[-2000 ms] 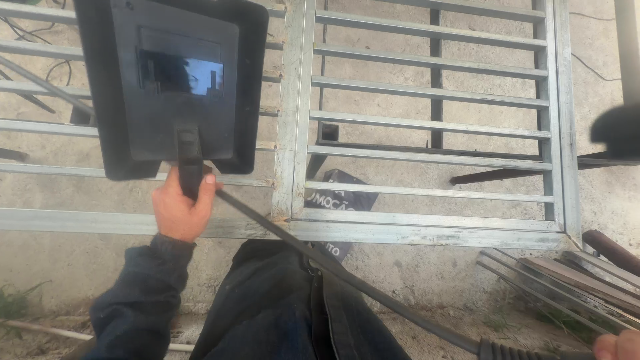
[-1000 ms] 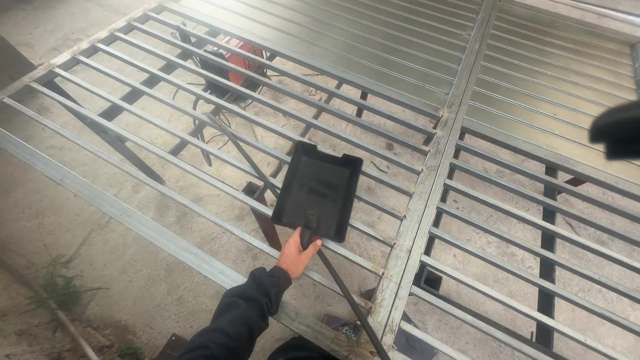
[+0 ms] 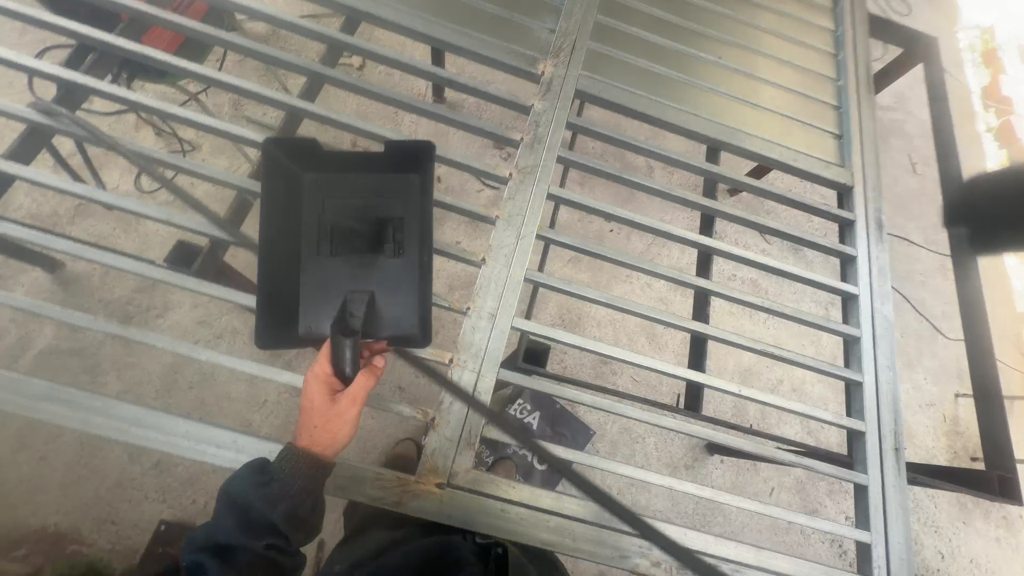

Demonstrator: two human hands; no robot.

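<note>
My left hand (image 3: 336, 400) grips the handle of a black hand-held welding shield (image 3: 348, 264), its inner side facing up toward me. The shield is held above a galvanized steel frame with parallel slats (image 3: 704, 276). A dark cable (image 3: 560, 464) runs from near my left hand down to the lower right, passing over the frame. Brown weld marks show along the frame's middle uprights (image 3: 496, 288). My right hand is out of view.
At the upper left, a red and dark machine (image 3: 172, 28) stands on the floor with loose cables. Dark steel supports (image 3: 700, 280) show under the slats. A dark printed sheet (image 3: 536, 436) lies beneath the frame. A blurred dark object (image 3: 988, 210) is at the right edge.
The view has swung considerably. My left hand still holds the shield. My right hand, at the lower right edge two seconds ago, is no longer seen.
</note>
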